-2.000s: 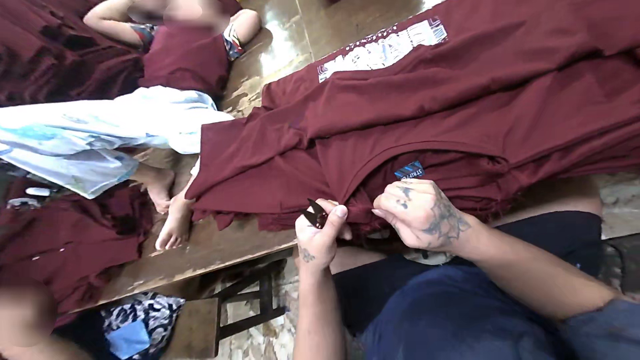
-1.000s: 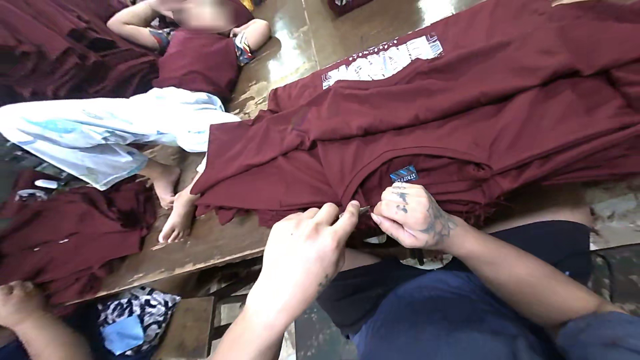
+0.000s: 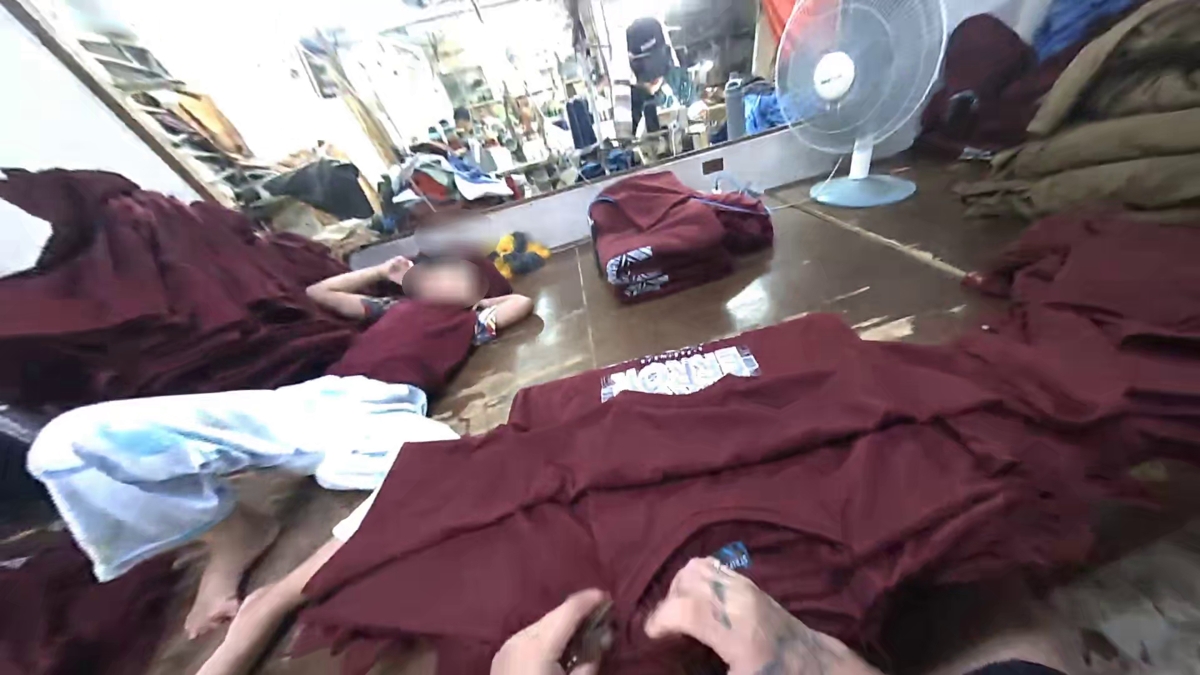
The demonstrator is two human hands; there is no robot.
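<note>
Spread over my lap and the wooden platform is a maroon T-shirt (image 3: 731,450), lying on more maroon cloth. Its round neck opening faces me, with a small blue label (image 3: 733,556) inside. At the bottom edge my left hand (image 3: 553,642) is closed around a small dark tool, blurred, possibly thread snips. My right hand (image 3: 731,614), tattooed, is just right of it, its curled fingers pinching the shirt by the neckline, below the label. Its fingertips are partly hidden. White lettering (image 3: 680,372) shows on a maroon piece behind.
A person (image 3: 412,342) lies on the platform at left, legs beside the shirt. Maroon garments (image 3: 141,300) are heaped at far left, and a folded maroon bundle (image 3: 675,234) sits behind. A standing fan (image 3: 862,187) and brown stacked fabric (image 3: 1116,141) are at back right.
The view has tilted up, bringing in the fan and the room behind. My left hand, which met my right fingertips a second ago, is now slightly apart from them.
</note>
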